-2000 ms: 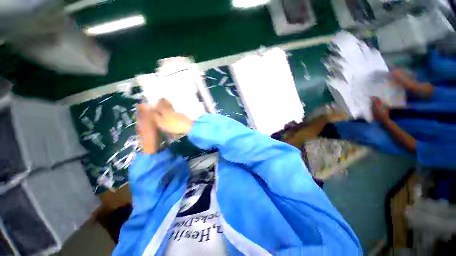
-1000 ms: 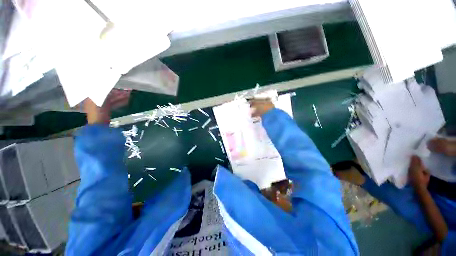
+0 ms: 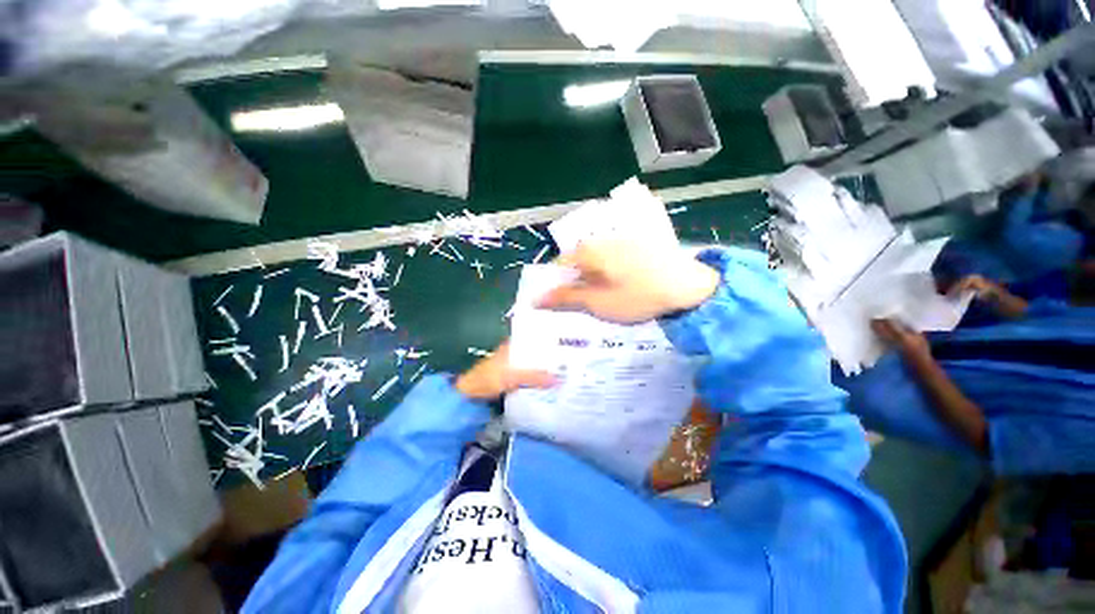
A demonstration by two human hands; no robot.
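Observation:
A white box blank [image 3: 600,384] with printed text on its face stands tilted in front of my chest, at the near edge of the green bench. My left hand [image 3: 510,373] holds its left side, fingers on the printed face. My right hand [image 3: 618,286] lies over its upper part, fingers spread across the card. More white card [image 3: 618,222] shows just beyond my right hand; I cannot tell if it is part of the same blank.
White slivers [image 3: 315,396] lie scattered on the green bench [image 3: 444,314]. Finished boxes [image 3: 102,324] are stacked at left. An open dark-lined box [image 3: 672,122] stands beyond the rail. At right, a person in blue handles a ragged pile of blanks [image 3: 841,258].
My left hand has come back from the upper-left cards to the blank. The blank, flat on the bench before, is now raised and held by both hands, its text showing.

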